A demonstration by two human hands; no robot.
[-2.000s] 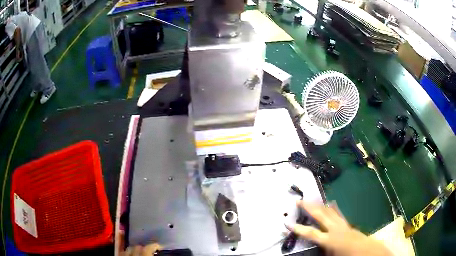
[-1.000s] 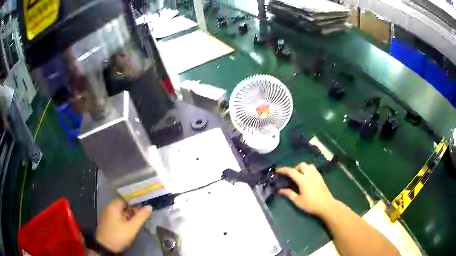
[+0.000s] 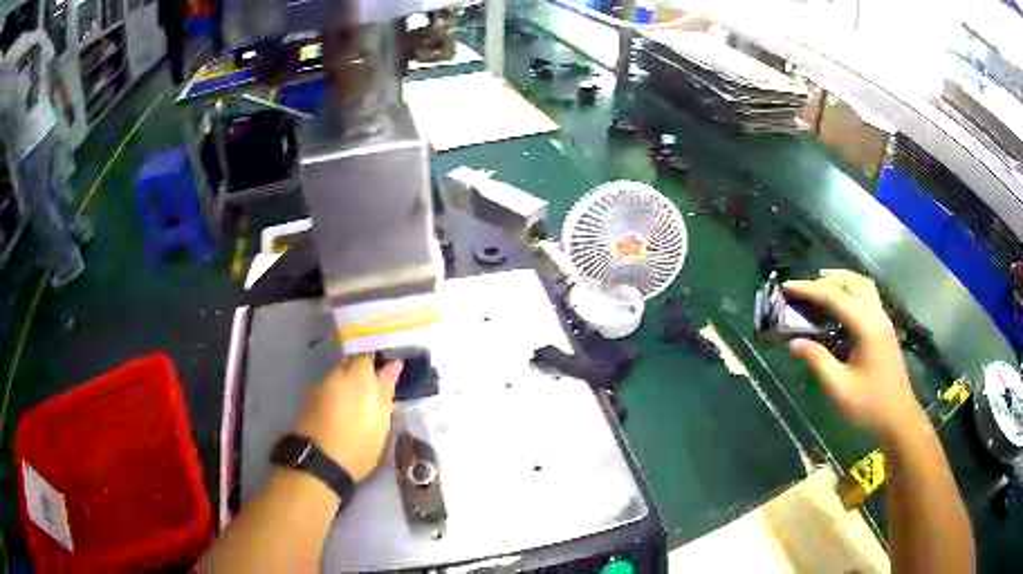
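Note:
My left hand [image 3: 357, 409], with a dark band on the wrist, is at a black power adapter [image 3: 416, 375] in front of the fixture under the silver horn [image 3: 372, 224]. Its fingers touch the adapter's left end and partly hide it. My right hand [image 3: 858, 348] is raised over the green conveyor belt and holds another black adapter [image 3: 791, 318] between thumb and fingers. A bundled black cord [image 3: 581, 363] lies at the right edge of the silver plate [image 3: 505, 471]. The dark clamp bar [image 3: 420, 471] with its round silver ring sits in front of the left hand's adapter.
A white desk fan [image 3: 624, 243] stands right of the plate. A red basket [image 3: 112, 471] is at the left. Adapters lie on the green belt [image 3: 718, 426], crossed by a yellow-black bar [image 3: 866, 477]. A pale board [image 3: 796, 533] is at the belt's near edge. A person [image 3: 43, 157] stands far left.
My right hand has moved from the cord bundle out over the belt and now holds an adapter up. My left hand stays at the adapter by the horn. The camera view has swung left.

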